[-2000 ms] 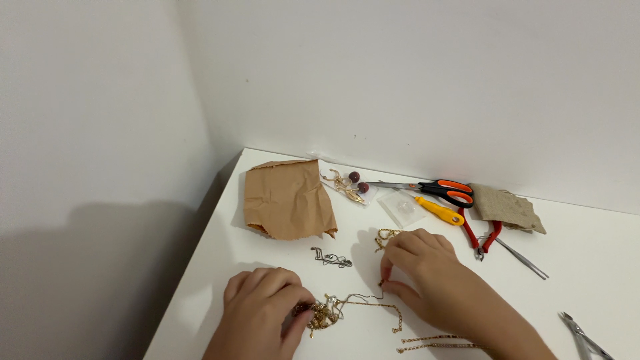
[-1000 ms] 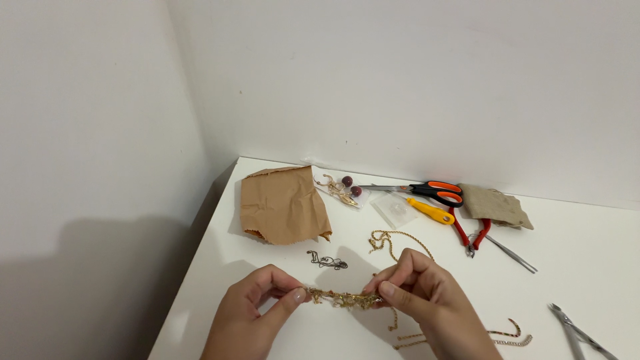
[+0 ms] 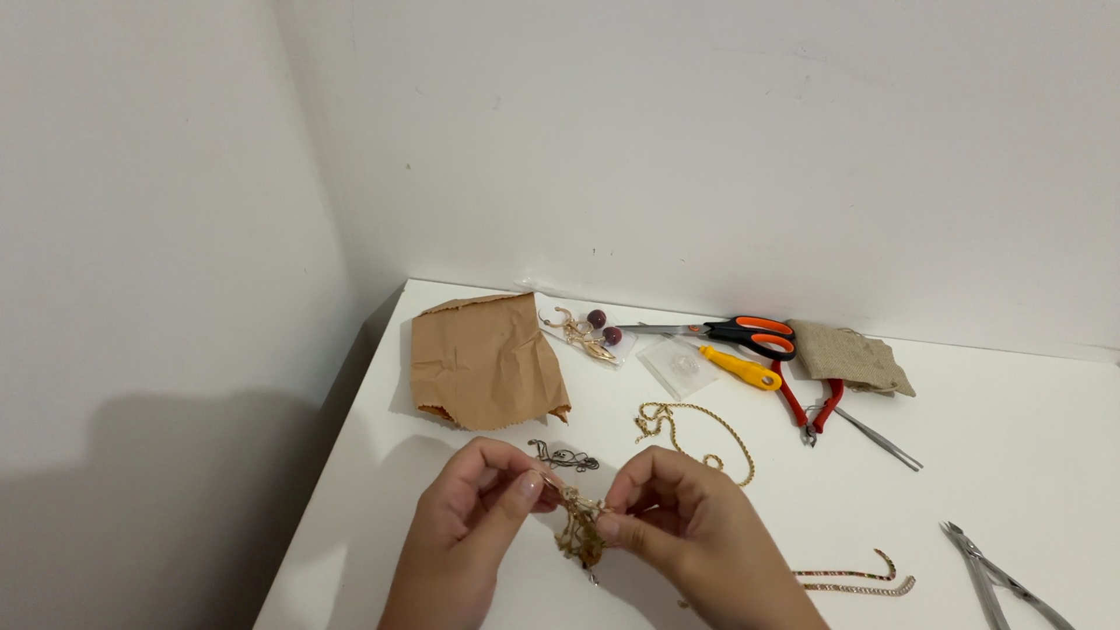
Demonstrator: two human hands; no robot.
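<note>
Between my hands, above the white table, hangs a tangled cluster of gold-coloured chains. The thumb and finger of my left hand pinch its upper left end. On the other side, my right hand grips the cluster's right edge with thumb and fingertips. A dark tangled chain lies on the table just behind my hands. Behind my right hand, a gold rope chain lies in a loose curve. Two bracelet-like chains stick out to the right of my right wrist, partly hidden by it.
Along the back lie a brown paper bag, a plastic bag of jewellery, orange-and-black scissors, a small clear packet, a yellow handle, red-handled pliers, tweezers and a burlap pouch. Metal nippers lie at right.
The tangled chains lay on the table two seconds ago, were then stretched sideways between both hands, and now hang in a bunch. My hands have come closer together since one second ago.
</note>
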